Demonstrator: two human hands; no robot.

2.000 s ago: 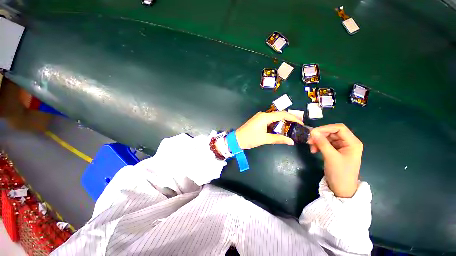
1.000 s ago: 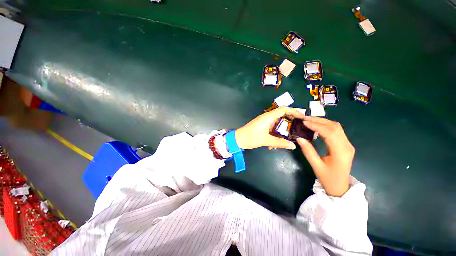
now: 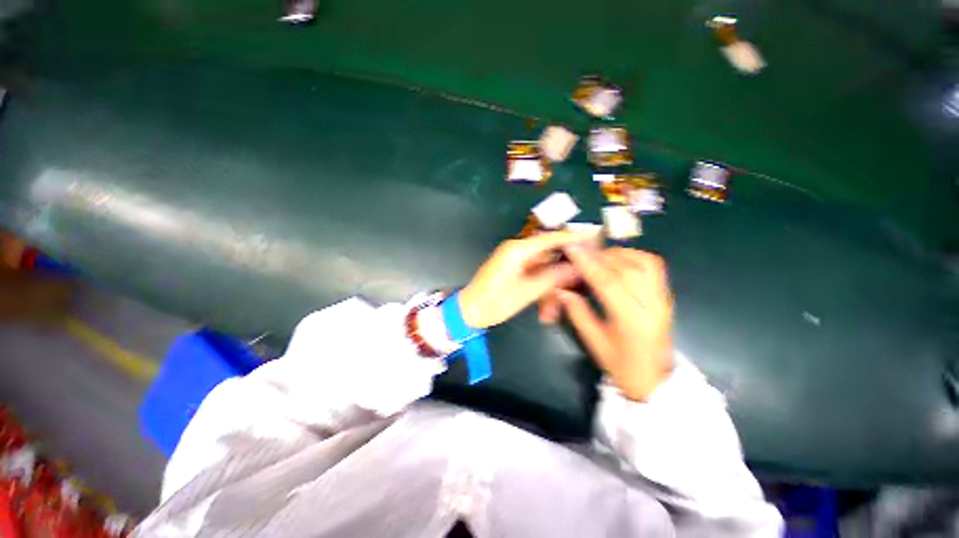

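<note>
The frame is blurred. My left hand (image 3: 515, 278) and my right hand (image 3: 623, 315) meet over the near part of the dark green surface. Their fingers close around a small dark watch housing (image 3: 568, 259), which is almost wholly hidden by them. Just beyond the fingertips lie pale display modules, one at the left (image 3: 555, 209) and one at the right (image 3: 621, 222), with another partly covered between them. Open housings with gold and silver insides lie farther off, at the left (image 3: 527, 163), in the middle (image 3: 608, 146) and at the right (image 3: 709, 181).
Another housing (image 3: 597, 97) and a display module with an orange tail (image 3: 742, 56) lie farther back. A dark piece (image 3: 299, 11) is at the top edge. A blue stool (image 3: 195, 384) stands on the grey floor at the left, with red items at lower left.
The view has shifted, so the parts appear farther left. My right hand has closed in over the held housing and its dark piece, which showed between my hands before and are now mostly covered.
</note>
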